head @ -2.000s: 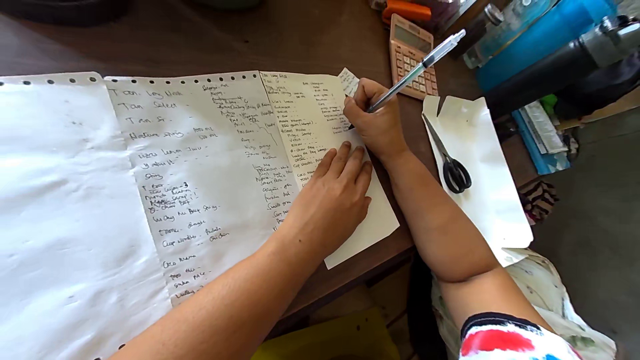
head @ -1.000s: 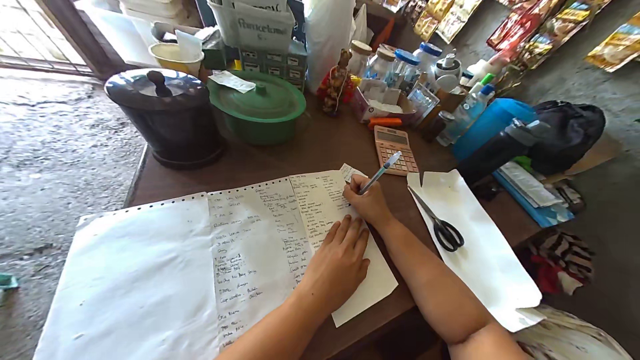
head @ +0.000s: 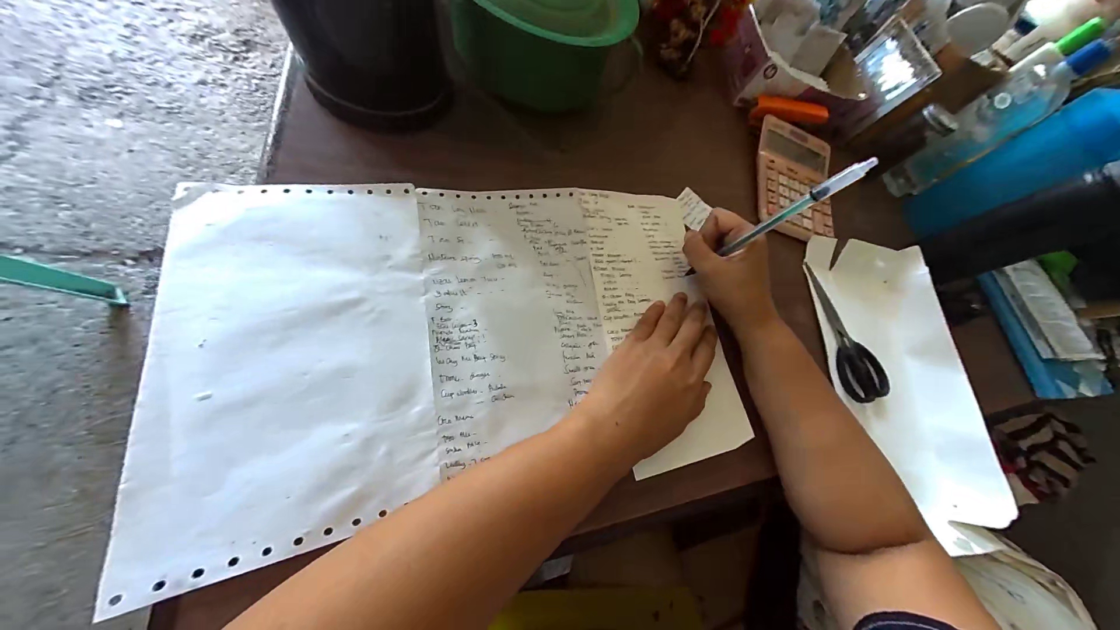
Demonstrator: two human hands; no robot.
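My right hand (head: 731, 267) grips a clear-barrelled ballpoint pen (head: 796, 208), its lower end at the upper right part of a handwritten sheet (head: 691, 429). A small written paper slip (head: 694, 210) sticks out just above that hand. Flat on the same sheet rests my left hand (head: 656, 372), fingers slightly spread, covering some of the writing. The sheet adjoins wide white paper with punched edges (head: 280, 350), whose middle part bears handwritten lines and whose left part is largely blank. Scissors with black handles (head: 857, 367) lie on another white sheet (head: 936, 411), right of my right forearm.
A pink calculator (head: 794, 179) and an orange object (head: 790, 109) lie beyond my right hand. At the back of the brown table (head: 359, 157) stand a dark container (head: 367, 52) and a green tub (head: 547, 52). Bottles (head: 989, 122) and a blue object (head: 1006, 188) crowd the right.
The view swings up and then back down. My right hand keeps hold of the pen at the sheet, and my left hand remains flat on it.
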